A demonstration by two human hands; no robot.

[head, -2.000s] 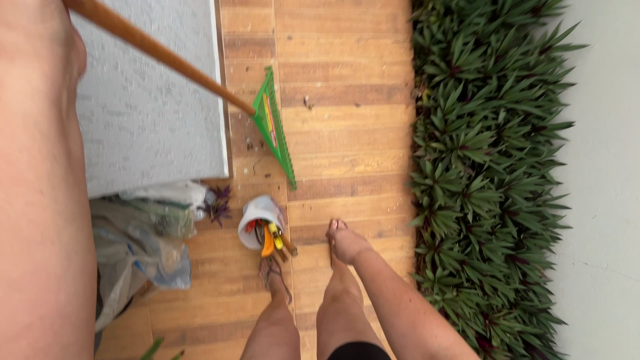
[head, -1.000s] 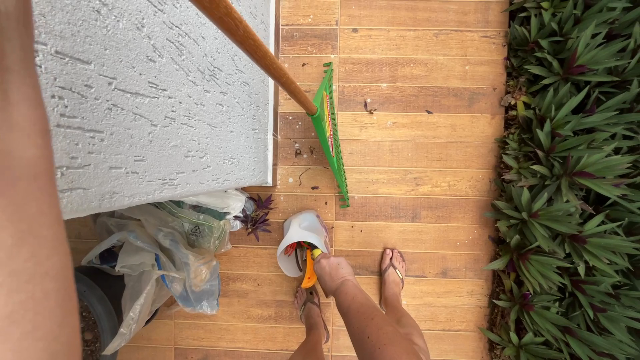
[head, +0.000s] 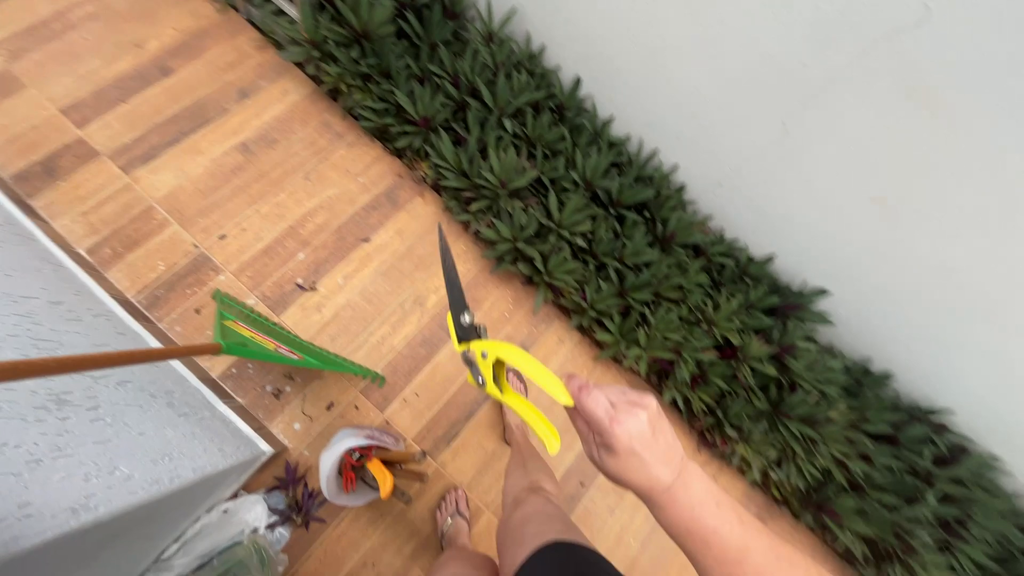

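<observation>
My right hand (head: 628, 432) grips one handle end of yellow-handled grass shears (head: 520, 384), whose dark blades point up and a little left over the tiled floor. Left of my feet, a white bucket (head: 332, 472) holds several garden tools, among them a red one (head: 352, 466) and one with an orange handle (head: 382, 478). A green plastic rake (head: 264, 342) on a wooden handle (head: 112, 362) lies in view above the bucket. My left hand is not in view.
A dense bed of green and purple-leaved plants (head: 560, 208) runs diagonally beside a pale wall (head: 800, 144). At lower left are a textured white block (head: 104, 400), plastic bags (head: 232, 532) and a small purple plant (head: 300, 500).
My right hand has come up from the bucket with the yellow shears in it. The view has turned strongly toward the plant bed.
</observation>
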